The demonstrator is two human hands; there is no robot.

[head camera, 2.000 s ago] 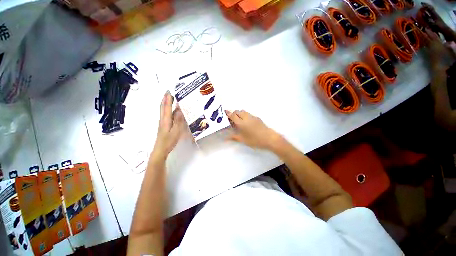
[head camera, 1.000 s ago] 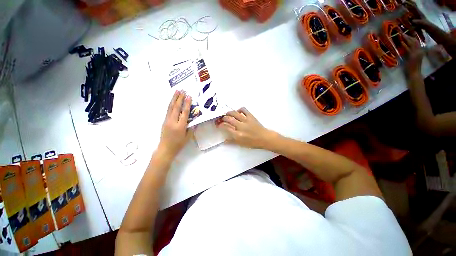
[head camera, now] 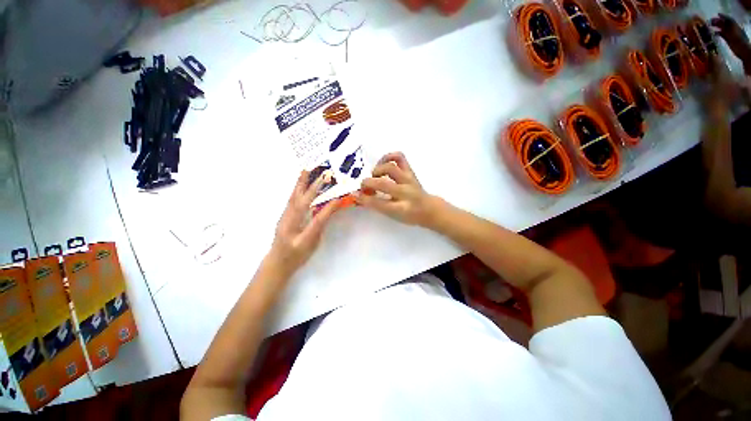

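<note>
A retail carton point(head camera: 317, 136) lies on the white table in front of me, its white face with product pictures up. Its orange end flap point(head camera: 346, 201) shows at the near end. My left hand point(head camera: 303, 215) grips the carton's near left corner, with the thumb at the orange flap. My right hand point(head camera: 395, 191) holds the near right corner with curled fingers. The fingertips partly cover the near end. A dark slot or tab edge shows near the carton's far end.
Black hang tabs point(head camera: 156, 123) lie heaped at left. Finished cartons point(head camera: 62, 321) stand upright at lower left. Loose ties point(head camera: 288, 23) lie at the back, more nearer left. Bagged cable coils point(head camera: 539, 156) stand in two rows at right, beside another person's arm point(head camera: 720, 148). A grey-white sack point(head camera: 66, 49) is back left.
The carton has turned a little more upright. The plain flap that stuck out at its near end a second ago no longer shows; orange shows there now. Both hands have closed in on that end.
</note>
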